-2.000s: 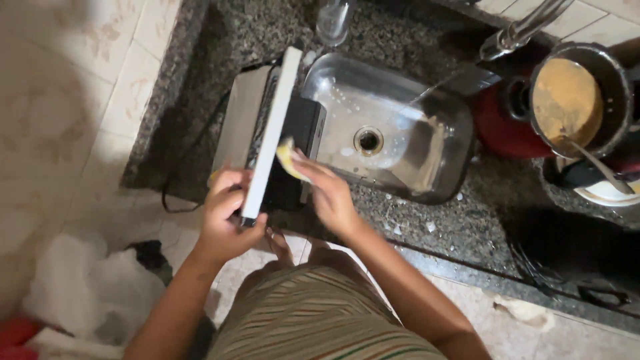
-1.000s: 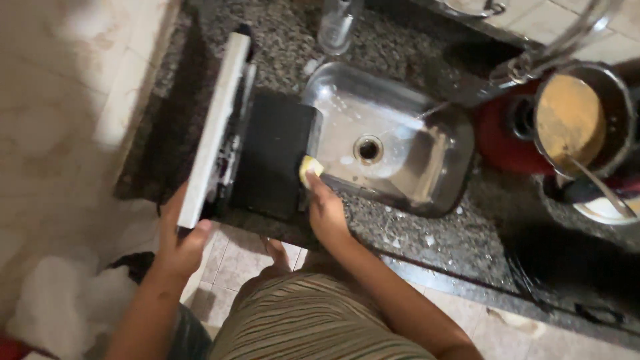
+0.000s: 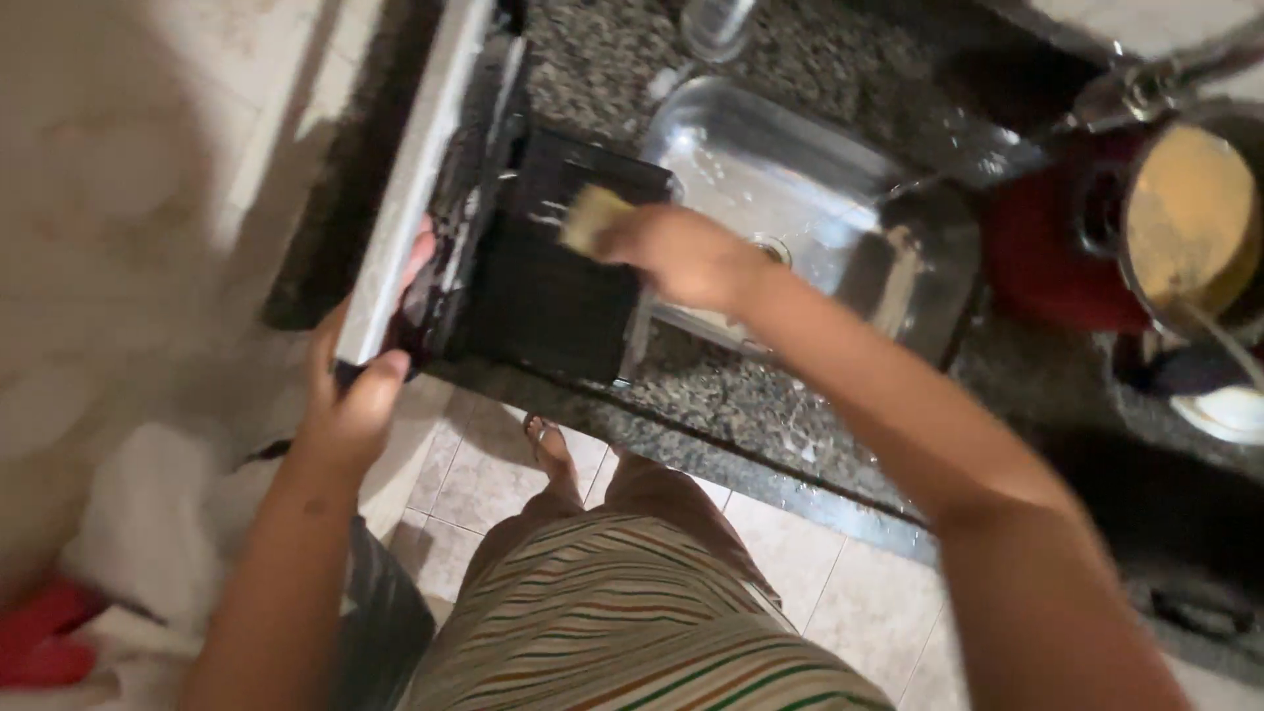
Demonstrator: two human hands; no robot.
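Note:
A hinged appliance with a black plate (image 3: 568, 286), which looks like an electric grill or sandwich press, lies opened out on the granite counter, left of the sink. Its lid (image 3: 415, 178), edged in pale metal, stands tilted up. My left hand (image 3: 370, 385) grips the lid's near end, thumb on the corner and fingers behind it. In my right hand (image 3: 681, 252) is a yellow sponge (image 3: 592, 222), held over the upper part of the black plate; whether it touches is blurred. Whitish streaks, perhaps suds, show on the plate and along the hinge side.
Right of the appliance is a stainless steel sink (image 3: 780, 128) with a drain. A faucet (image 3: 1136, 94) reaches in from the upper right. Beyond are a red pot (image 3: 1057, 257) and a pan of orange-brown food (image 3: 1190, 212) with a spoon. A clear glass (image 3: 718, 25) stands behind the sink.
The sponge in my right hand has moved from the plate's sink-side edge to farther in over its upper part. The lid has swung left, away from the plate, since the earliest frame.

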